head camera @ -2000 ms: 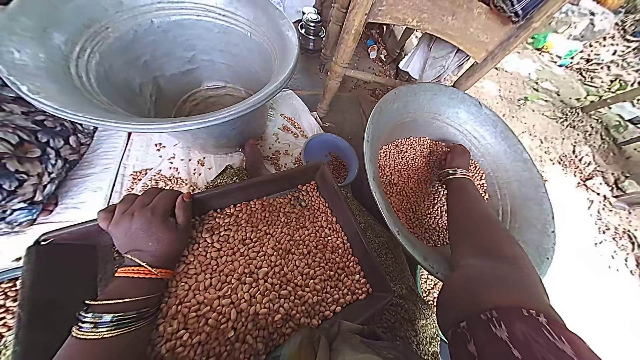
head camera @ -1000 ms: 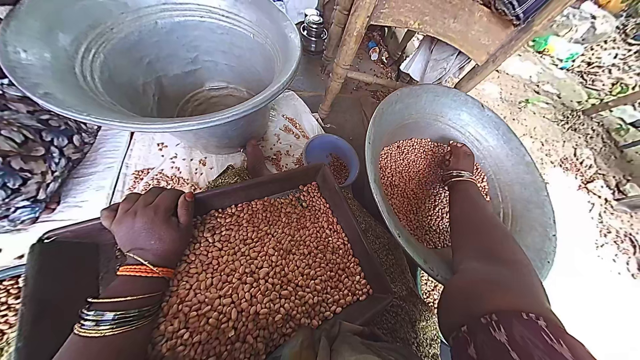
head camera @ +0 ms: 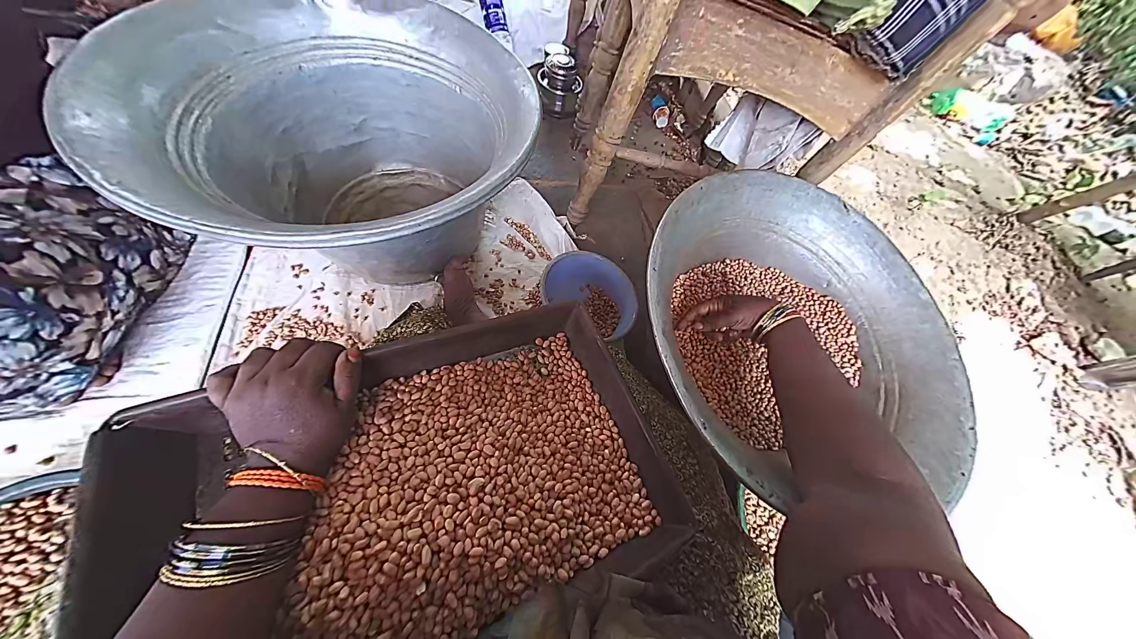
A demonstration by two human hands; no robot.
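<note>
Shelled peanuts (head camera: 479, 461) fill a dark, shallow square tray (head camera: 599, 390) that lies across my lap. My left hand (head camera: 288, 399) is curled over the tray's far rim, near its left side, with bangles and an orange band at the wrist. To the right, a wide metal basin (head camera: 905, 355) holds a bed of small reddish-brown nuts (head camera: 741, 390). Over the left part of this bed, my right hand (head camera: 728, 315) is palm partly turned up with fingers bent among the nuts; whether they hold any is unclear.
A big metal basin (head camera: 266, 133) stands at the upper left, with a foot (head camera: 460, 288) beside its base. Between the basins sits a small blue bowl (head camera: 588, 275) with nuts. Scattered nuts lie on white sheeting (head camera: 524, 240). A wooden chair (head camera: 612, 115) stands beyond.
My right hand has moved left across the nuts in the right basin, and its fingers now show. My left hand keeps its place on the tray rim.
</note>
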